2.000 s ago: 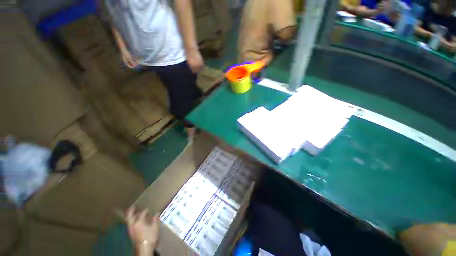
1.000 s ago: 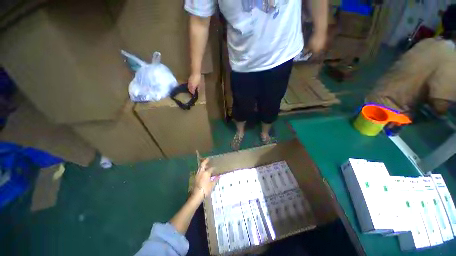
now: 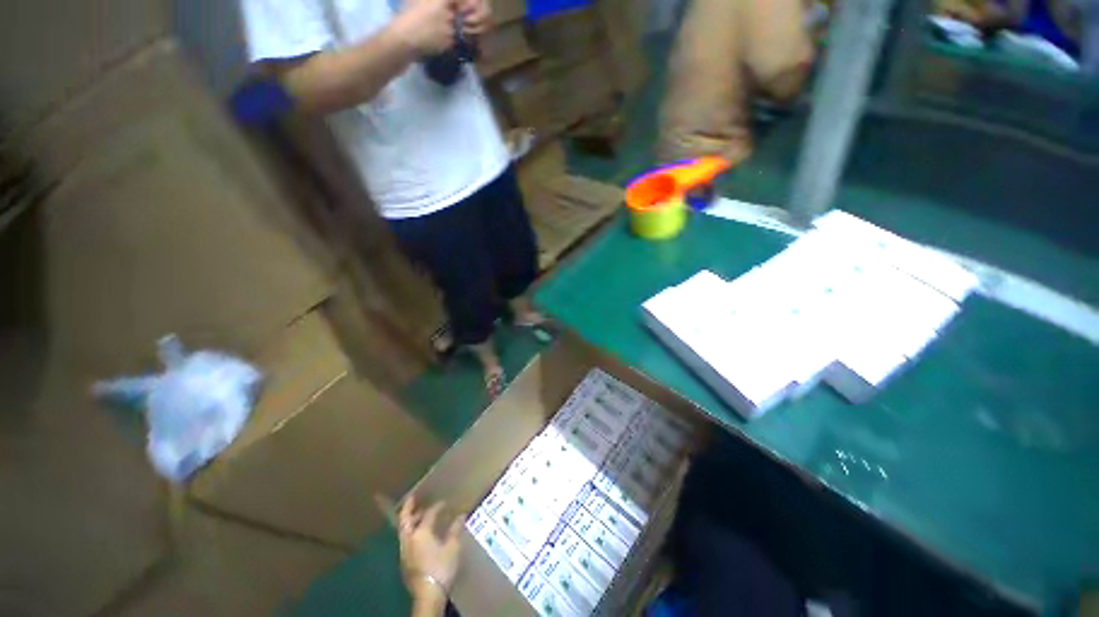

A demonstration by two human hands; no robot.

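Note:
An open brown shipping carton stands low beside the bench. Rows of white retail boxes with grey print lie in a tight grid inside it, partly in shadow. My left hand is at the carton's left wall, with the fingers over its top edge. My right hand is not in view. A stack of white product boxes lies on the green bench to the right of the carton.
Orange and yellow measuring cups stand at the bench corner. A person in a white shirt stands behind the carton, holding something dark. A plastic bag lies on cardboard at left. A grey post rises by the bench.
The view has swung right since one second ago. The standing person has lifted the black ring off the cardboard and holds a dark item at chest height. My left hand stays at the carton's edge.

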